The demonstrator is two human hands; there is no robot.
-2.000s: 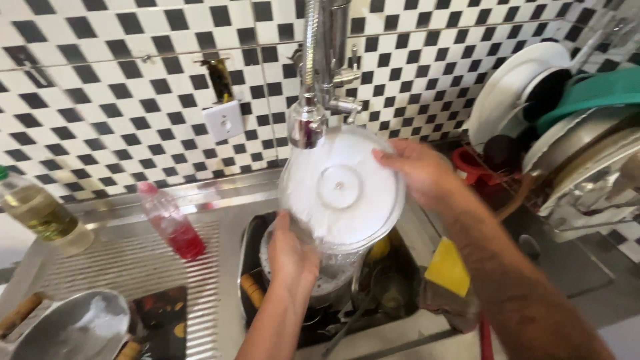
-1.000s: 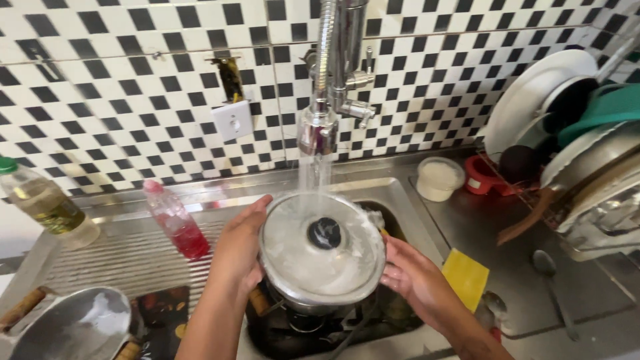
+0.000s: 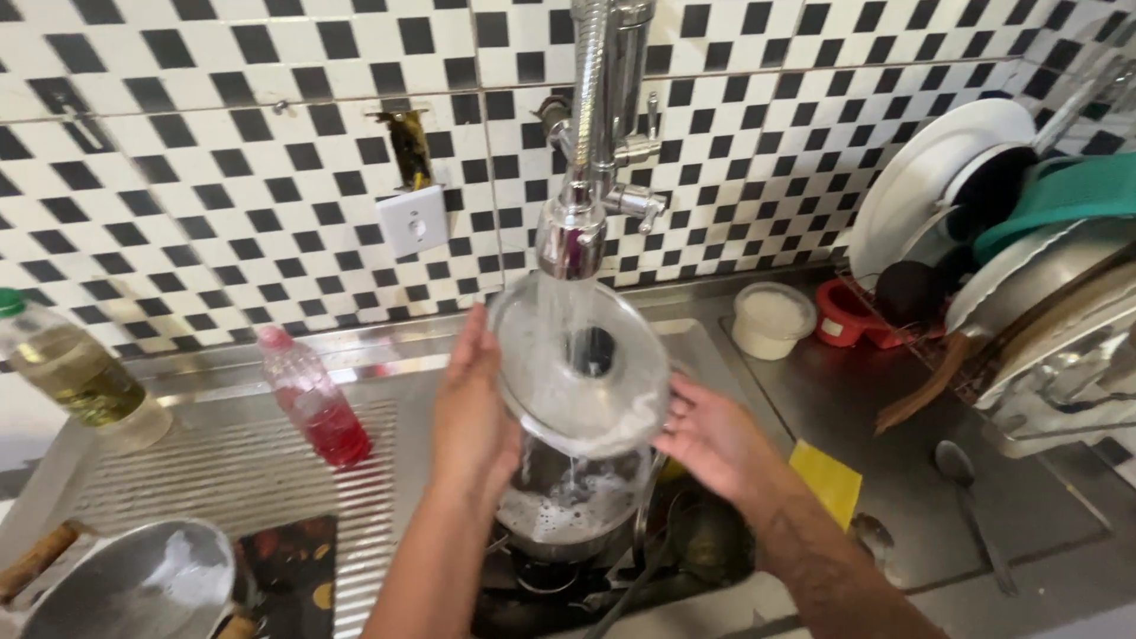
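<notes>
A round metal pot lid [image 3: 550,373] with a black knob [image 3: 592,351] is tilted under the running faucet [image 3: 572,240], knob side up. My left hand [image 3: 475,413] holds its left rim and my right hand [image 3: 710,435] its lower right rim. Water falls on the lid near the knob, and some foam lies along its lower right edge. Below the lid, a metal pot [image 3: 568,510] with sudsy water sits in the sink basin among other dark items, which are partly hidden.
Left are a bottle of red liquid [image 3: 318,404], an oil bottle [image 3: 80,377] and a wooden-handled pan [image 3: 142,581]. To the right stand a white tub [image 3: 772,319], a yellow cloth [image 3: 825,482], a spoon [image 3: 972,506] and a loaded dish rack [image 3: 958,368].
Two seconds ago the lid's knobless underside faced the camera; one second ago its knob side showed. Since then it has risen and tilted, uncovering the sudsy pot below.
</notes>
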